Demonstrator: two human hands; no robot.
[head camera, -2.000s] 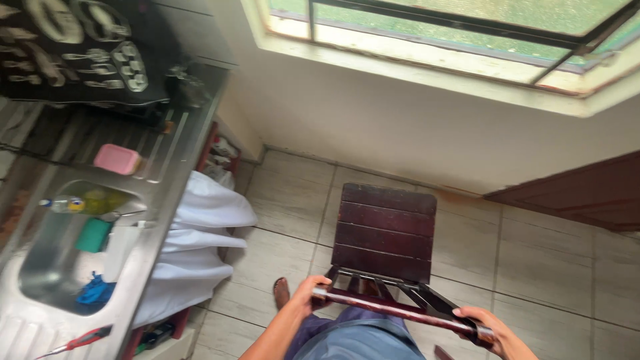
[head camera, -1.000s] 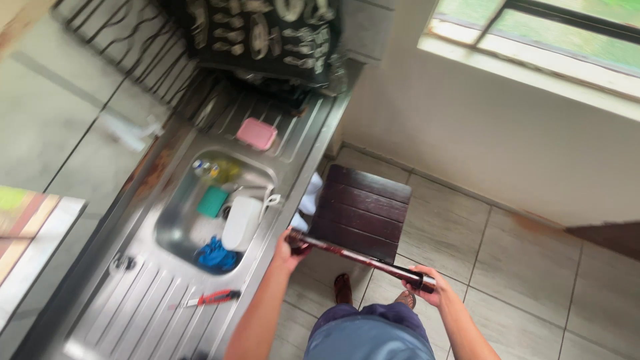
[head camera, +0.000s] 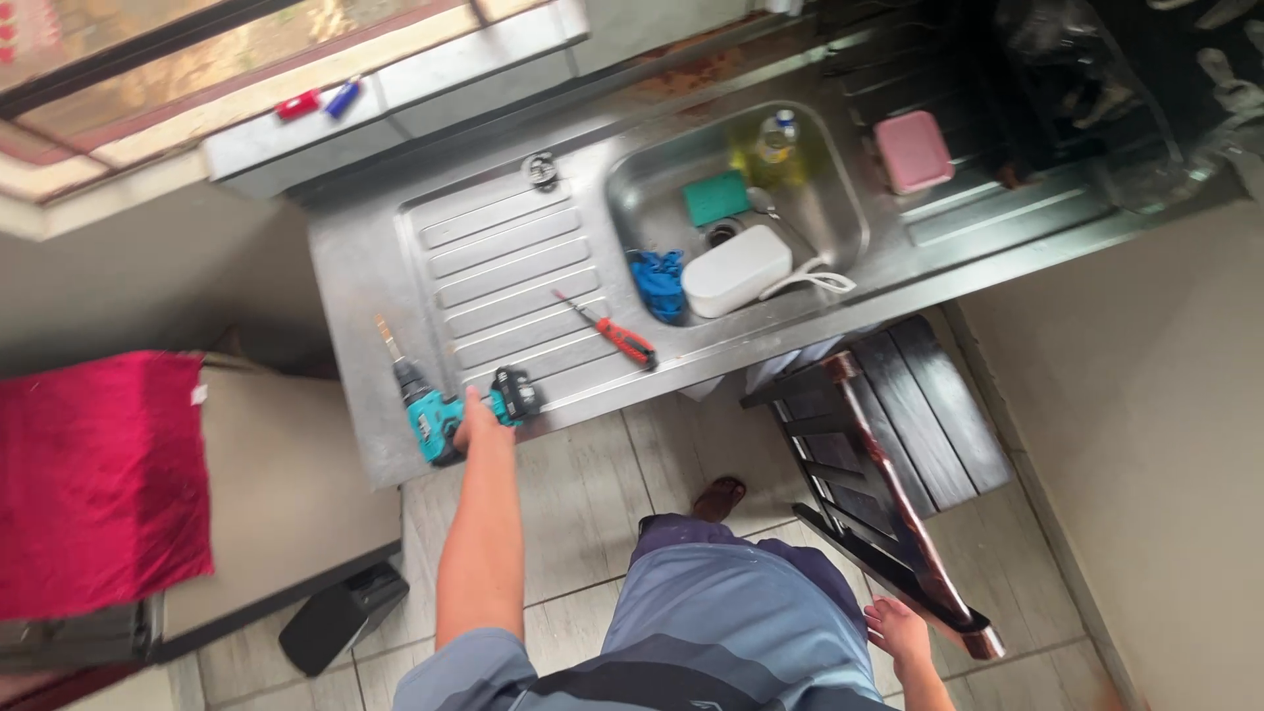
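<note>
My left hand (head camera: 481, 425) is closed around the handle of a teal cordless drill (head camera: 431, 420) with a long bit, at the near left corner of the steel sink unit. Beside it on the ribbed drainboard lies a red-and-black screwdriver (head camera: 622, 341). My right hand (head camera: 897, 627) hangs low with its fingers loosely apart, next to the top rail of a dark wooden chair (head camera: 904, 494), and nothing shows in it. The chair stands on the tiled floor to the right, against the sink unit's front.
The sink basin (head camera: 839, 212) holds a white container (head camera: 736, 272), a blue cloth (head camera: 659, 284), a green sponge (head camera: 716, 198) and a bottle (head camera: 776, 138). A pink box (head camera: 913, 151) sits right of it. A red cloth (head camera: 109, 484) covers part of an appliance at left.
Both hands have let go of the chair's top rail. My left hand now grips the drill on the sink unit. The view has turned strongly to the left.
</note>
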